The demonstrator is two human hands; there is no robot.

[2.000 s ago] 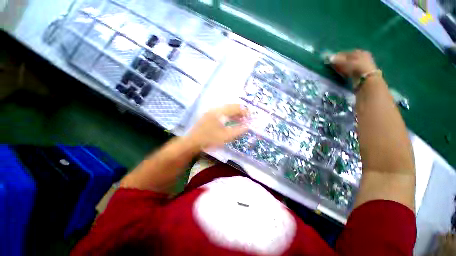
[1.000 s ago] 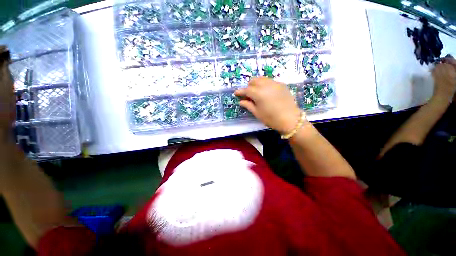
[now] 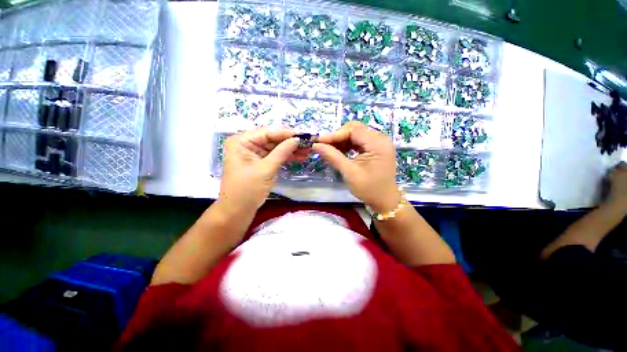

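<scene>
My left hand (image 3: pixel 251 161) grips a small black plastic housing (image 3: pixel 304 140) between thumb and fingers, above the front of the right compartment tray (image 3: pixel 344 51). My right hand (image 3: pixel 364 161) meets it from the right, its thumb and fingertips closed at the housing's right end on a tiny part, probably a circuit board, mostly hidden by the fingers. The right tray's cells are full of green and silver circuit boards. The left compartment tray (image 3: pixel 113 103) holds several black housings in its middle cells.
A green conveyor (image 3: pixel 550 31) with small dark pieces on it runs behind the bench. At far right, a heap of black parts (image 3: pixel 608 124) lies on a white mat (image 3: pixel 574 137), beside another person's arm (image 3: pixel 584 223). Blue bins (image 3: pixel 103 285) are below left.
My left hand has come from the far left to the middle with a housing. My right hand has lifted from the right tray's cells, and the two hands now meet.
</scene>
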